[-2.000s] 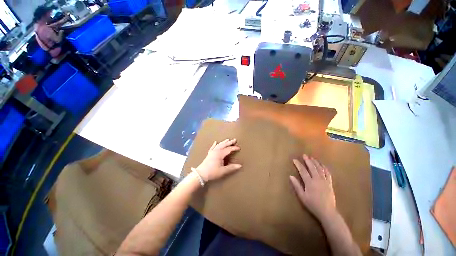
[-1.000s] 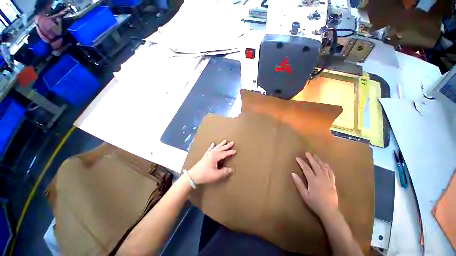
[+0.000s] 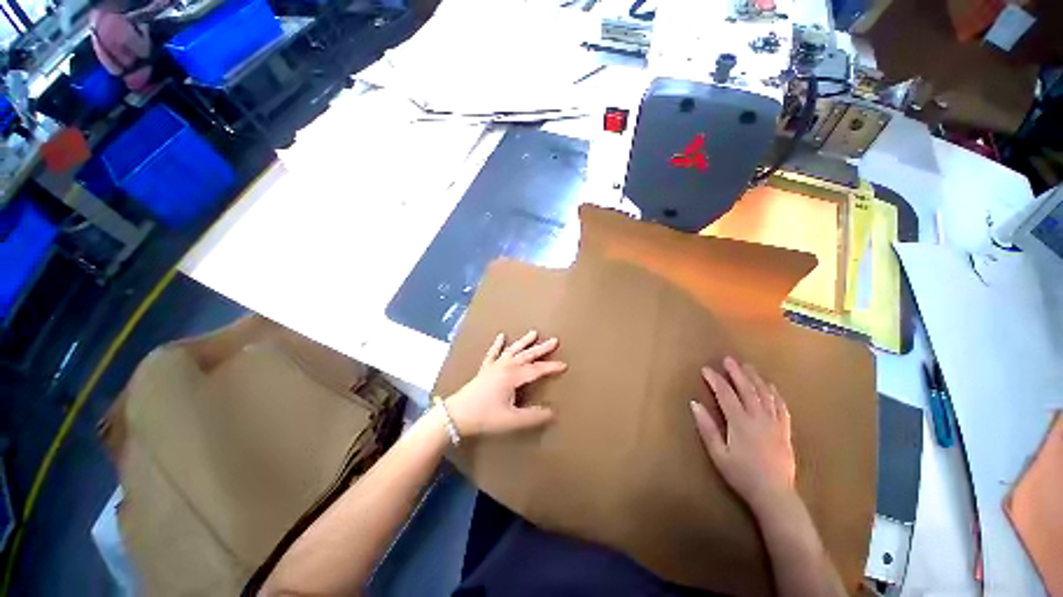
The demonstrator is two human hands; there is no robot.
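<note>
A brown bag panel (image 3: pixel 629 385) lies flat in front of the sewing machine (image 3: pixel 704 152), its far edge at the machine head. My left hand (image 3: pixel 504 387) rests on the panel's left part, fingers spread. My right hand (image 3: pixel 750 429) rests on its right part, fingers slightly apart. Neither hand grips anything. Behind the panel, the yellow clamp frame (image 3: pixel 857 262) holds or surrounds an orange piece (image 3: pixel 764 224) under the head. The needle is hidden.
A stack of brown panels (image 3: pixel 233 455) is at lower left. White sheets (image 3: pixel 466 70) lie left of the machine. Teal-handled snips (image 3: pixel 937 406) and an orange pocket piece (image 3: pixel 1041 490) lie at right. Blue bins (image 3: pixel 169 163) and a person (image 3: pixel 122 47) are at far left.
The view has shifted a little, so the machine appears farther right. Both hands stay flat on the panel, with only slight finger movement.
</note>
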